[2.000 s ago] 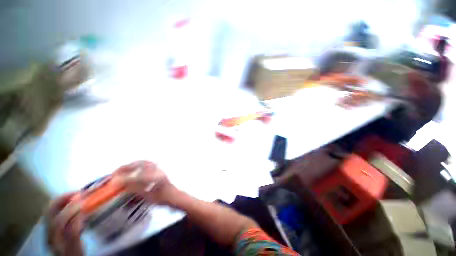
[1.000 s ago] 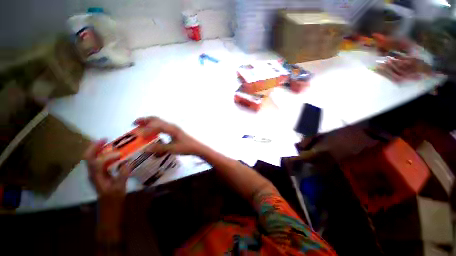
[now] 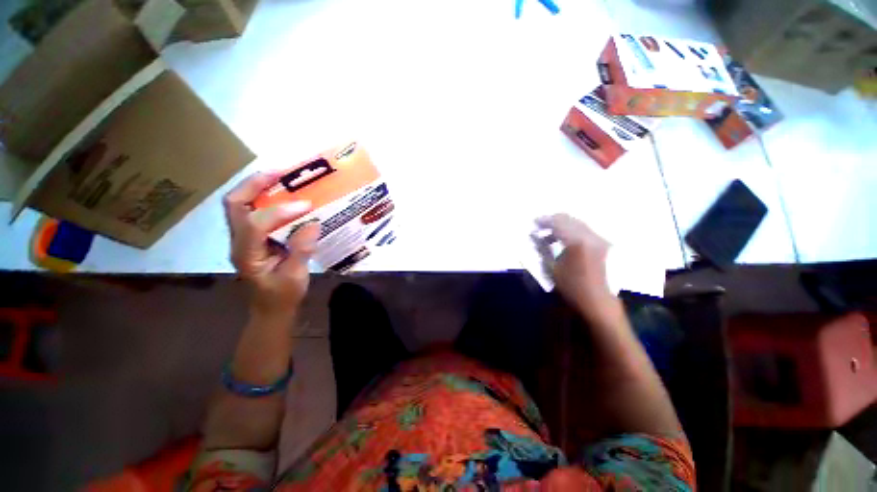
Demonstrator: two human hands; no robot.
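Note:
My left hand (image 3: 269,235) grips an orange, black and white retail box (image 3: 341,213) by its left side, above the table's front edge. The box's black-edged hanging slot faces up and its printed white side shows. My right hand (image 3: 572,255) is at the table's front edge, right of centre, with fingers bent over a white sheet (image 3: 639,271). The sheet's angular edges show on both sides of the hand. Glare hides whether the fingers hold anything.
An open brown carton (image 3: 135,173) stands at the left, with tape rolls (image 3: 62,242) beside it. Several colour boxes (image 3: 673,82) lie at the back right. A black phone (image 3: 728,223) lies at the right. A blue tool (image 3: 536,8) is at the back. An orange stool (image 3: 803,370) stands below right.
My right hand has left the retail box and moved right to the white sheet. My left hand still holds the box. The view has turned downward.

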